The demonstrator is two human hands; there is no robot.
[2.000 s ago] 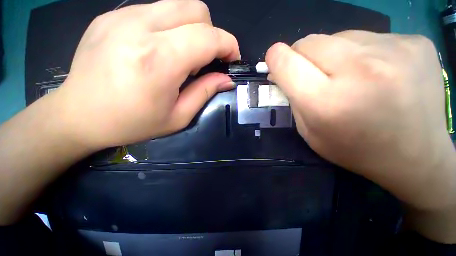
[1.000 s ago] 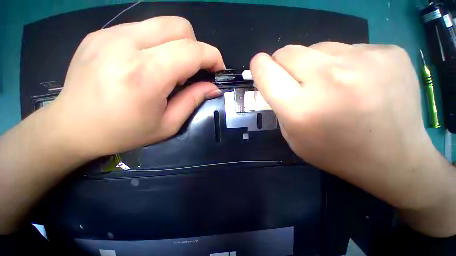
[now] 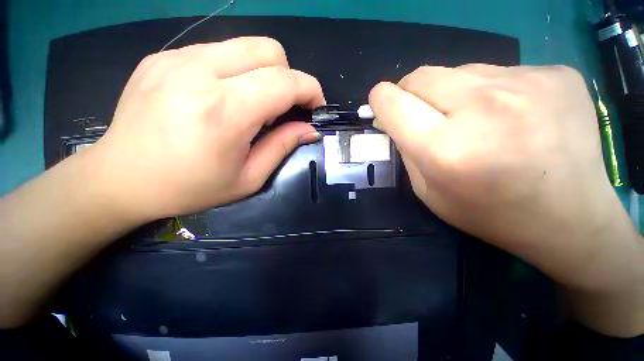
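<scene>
A black display lid point(image 3: 282, 275) lies in front of me, with a silver foil patch point(image 3: 339, 175) near its upper edge. My left hand point(image 3: 191, 130) grips that edge between thumb and index finger, beside a small dark-metal hinge piece point(image 3: 325, 115). My right hand point(image 3: 494, 155) is closed around a slim tool with a white front end point(image 3: 365, 111); its dark tip points left at the hinge piece. My fingers hide the rest of the tool.
A black work pad point(image 3: 395, 46) lies under the lid on a green mat point(image 3: 558, 42). A bright green screwdriver point(image 3: 607, 141) and a thick black cylinder point(image 3: 625, 63) lie at the right. A thin pale cable point(image 3: 194, 27) curls past the lid at upper left.
The view has shifted. Both hands stay at the lid's upper edge. The tool's white end now stands slightly farther from the hinge piece, with more of its dark tip showing.
</scene>
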